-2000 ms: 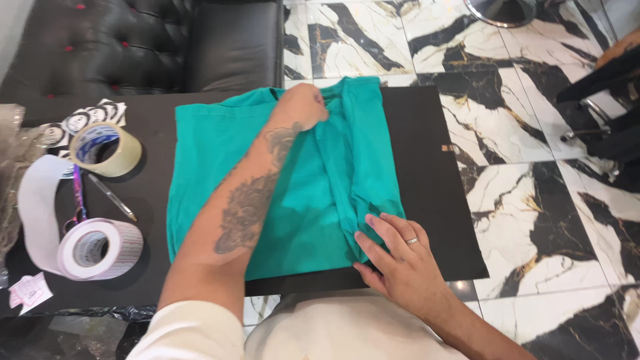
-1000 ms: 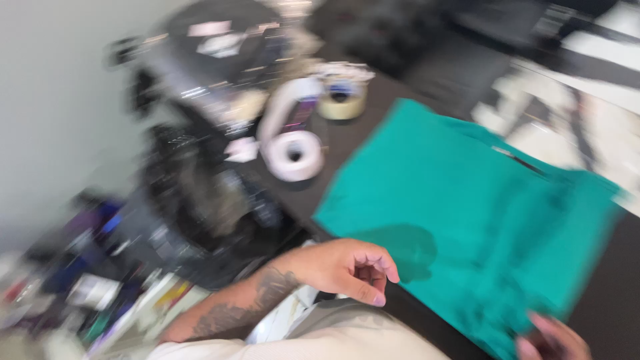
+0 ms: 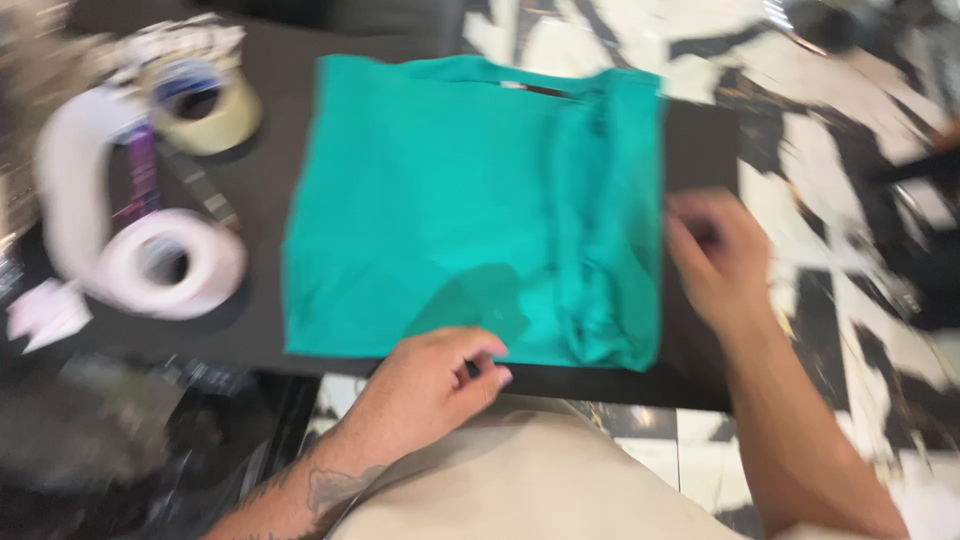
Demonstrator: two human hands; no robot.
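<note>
A folded teal garment (image 3: 450, 202) lies on the dark tabletop, with a gathered, wrinkled strip down its right part and the neckline along the far edge. Over its near edge hovers my left hand (image 3: 450, 379), fingers loosely curled and thumb a little apart, with nothing seen in it. My right hand (image 3: 720, 259) is bent beside the garment's right edge, its fingertips close to the cloth. Blur hides whether those fingers grip the edge. A shadow falls on the cloth above my left hand.
On the dark table (image 3: 262, 300) at left are a roll of clear tape (image 3: 232, 120), a partly unrolled white roll (image 3: 214, 262), purple-handled scissors (image 3: 142, 165), a pen (image 3: 199, 184) and paper scraps (image 3: 49, 311). Black plastic (image 3: 112, 420) lies below the table's near left edge. Marbled floor (image 3: 810, 165) surrounds the right end.
My left hand was on the garment's far part two seconds ago and is now at its near edge. My right hand has moved from the near right corner up along the right side.
</note>
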